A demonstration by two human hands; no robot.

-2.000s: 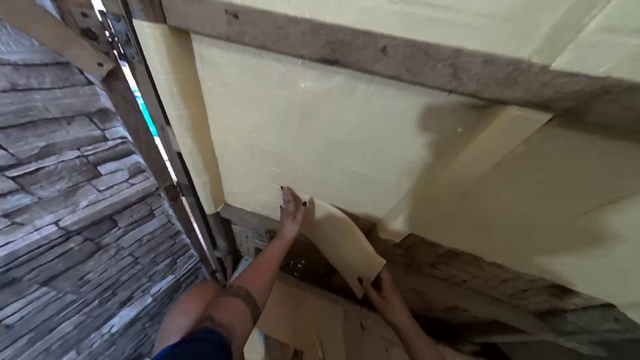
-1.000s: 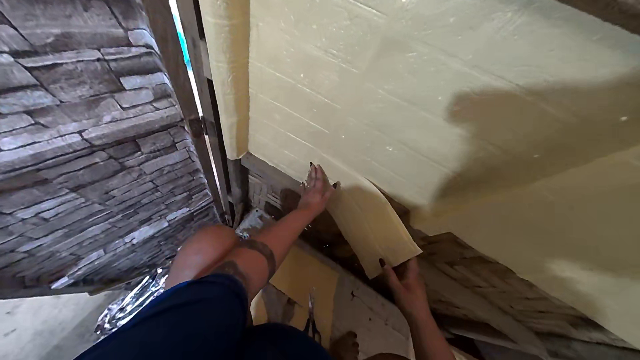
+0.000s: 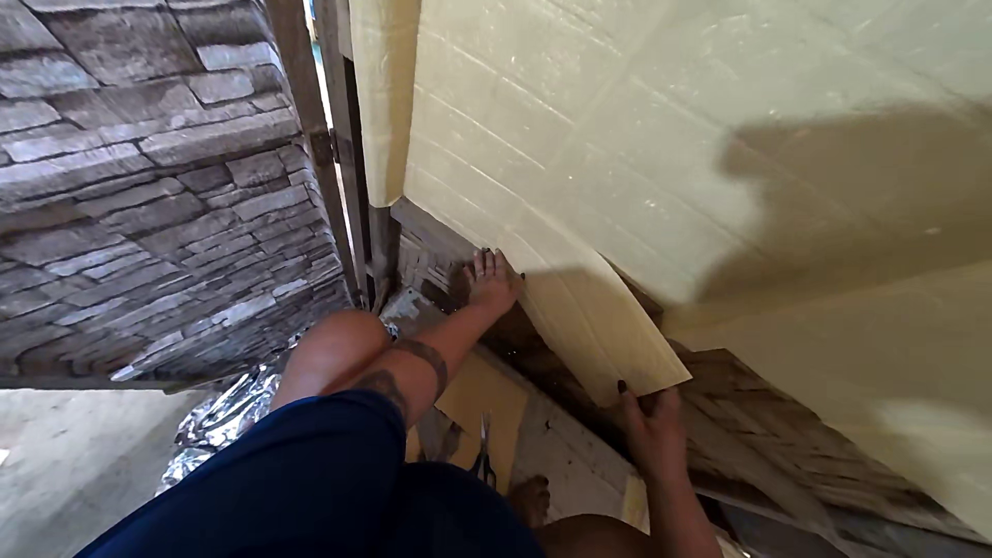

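A pale yellow sheet strip, paper or vinyl, slants down over a gap below the yellow-covered wall. At its lower end, my right hand pinches the edge between thumb and fingers. My left hand lies with fingers spread against the strip's left edge, near the wall's lower wooden rail; it does not grip anything. Whether the strip's upper end is joined to the wall covering cannot be told. Scissors lie below on a yellow sheet piece between my legs.
A stone-patterned panel stands at the left beside wooden posts. Crumpled silver foil lies on the floor by my knee. Woven wall matting shows at the lower right, below the yellow covering.
The view has shifted down and closer to the strip. Both hands stay at the strip, the left at its upper left edge and the right at its lower end.
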